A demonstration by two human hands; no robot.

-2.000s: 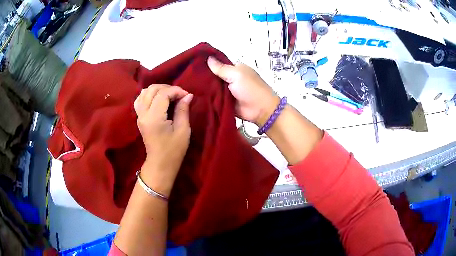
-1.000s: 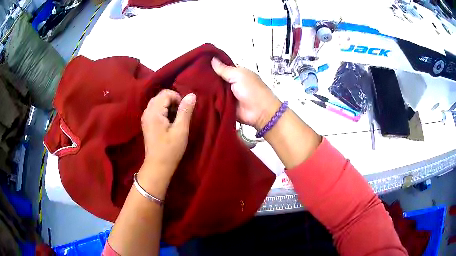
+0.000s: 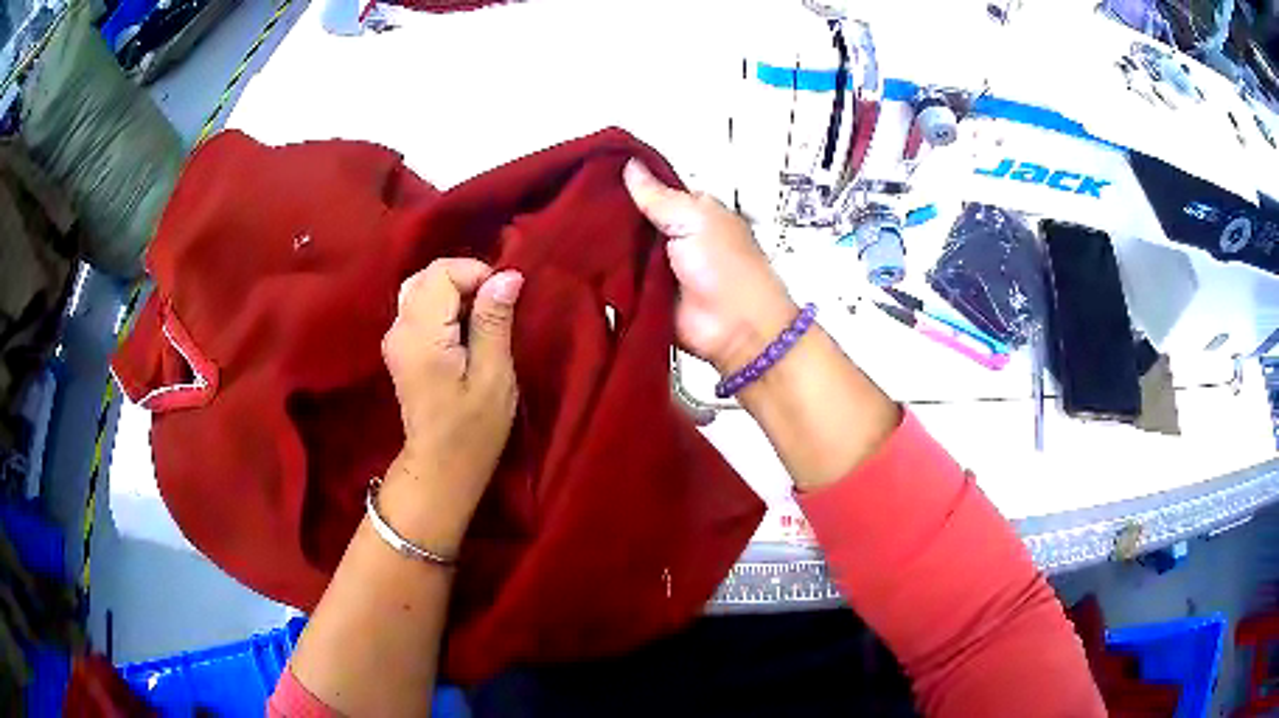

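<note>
A dark red garment [image 3: 365, 323] lies over the left part of the white table and hangs past its front edge. A white-edged opening shows at its far left. My left hand [image 3: 456, 358] pinches a bit of the red fabric between thumb and fingertips near the middle. My right hand [image 3: 715, 267] holds the upper right fold of the garment, thumb on top, its other fingers partly hidden by the fabric. A small pale mark shows on the fabric between the hands.
The white JACK sewing machine [image 3: 1045, 175] stands behind and to the right. Pens [image 3: 954, 337], a black plastic packet [image 3: 989, 267], a black phone [image 3: 1091, 320] and a thin metal tool [image 3: 1038, 400] lie at right. A measuring tape [image 3: 786, 581] runs along the front edge. Blue bins [image 3: 211, 683] are below.
My left hand has closed its fingertips on the fabric and shifted slightly left. A pale mark now shows between the hands. The view has shifted slightly.
</note>
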